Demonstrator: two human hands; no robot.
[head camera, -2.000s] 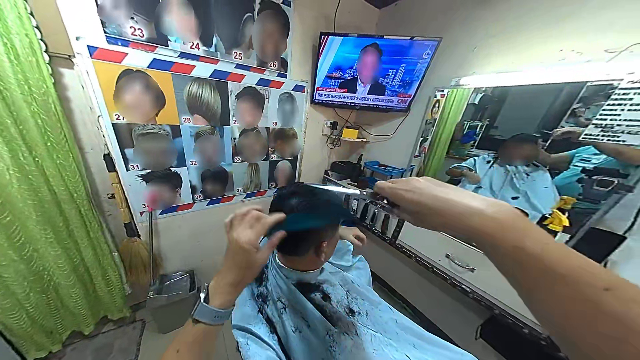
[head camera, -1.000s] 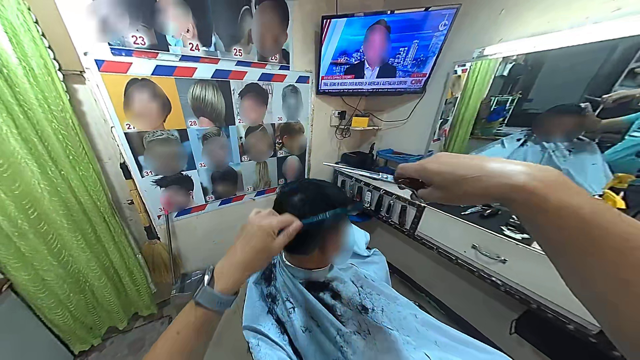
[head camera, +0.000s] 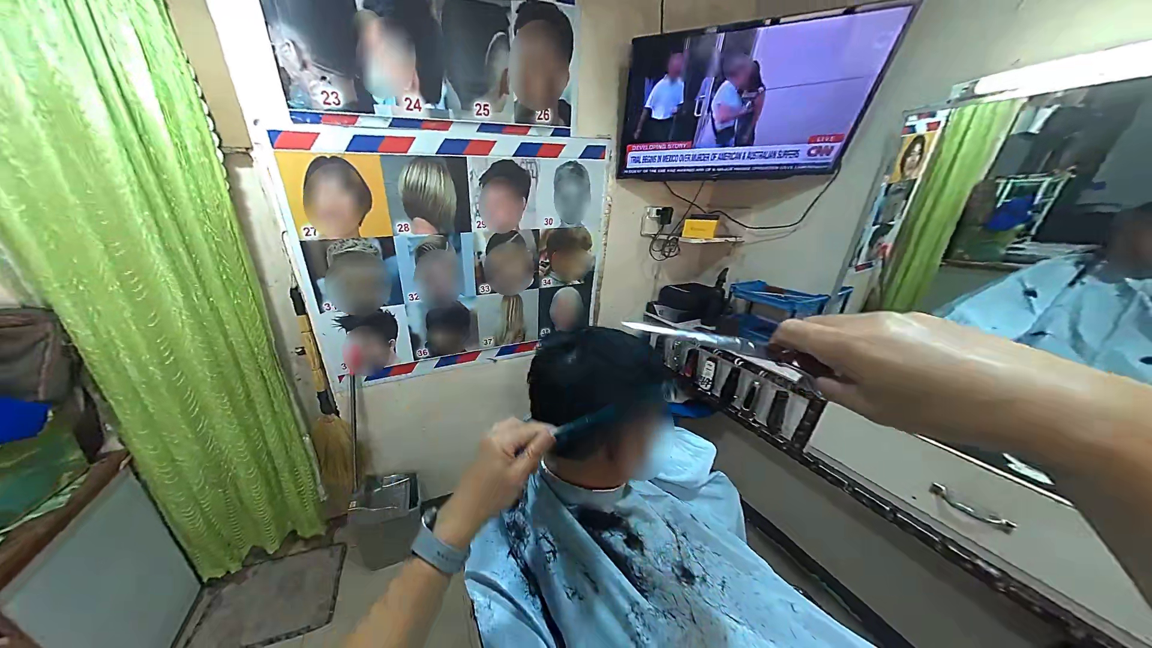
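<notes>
A seated person with short dark hair wears a light blue barber cape strewn with cut hair. My left hand, with a grey watch on the wrist, grips a dark teal comb that lies against the side of the head above the neck. To the right of the head, my right hand holds a pair of haircutting scissors, blades pointing left, above the head's right side and apart from the comb. The blades look nearly closed together.
A counter with a drawer and a rack of clippers runs along the right, below a wall mirror. Blue plastic trays stand at its far end. A grey bin, a broom and a green curtain are at left.
The comb, level across the head a second ago, now slants lower at the side of the head. Both hands keep hold of their tools. The view has shifted slightly.
</notes>
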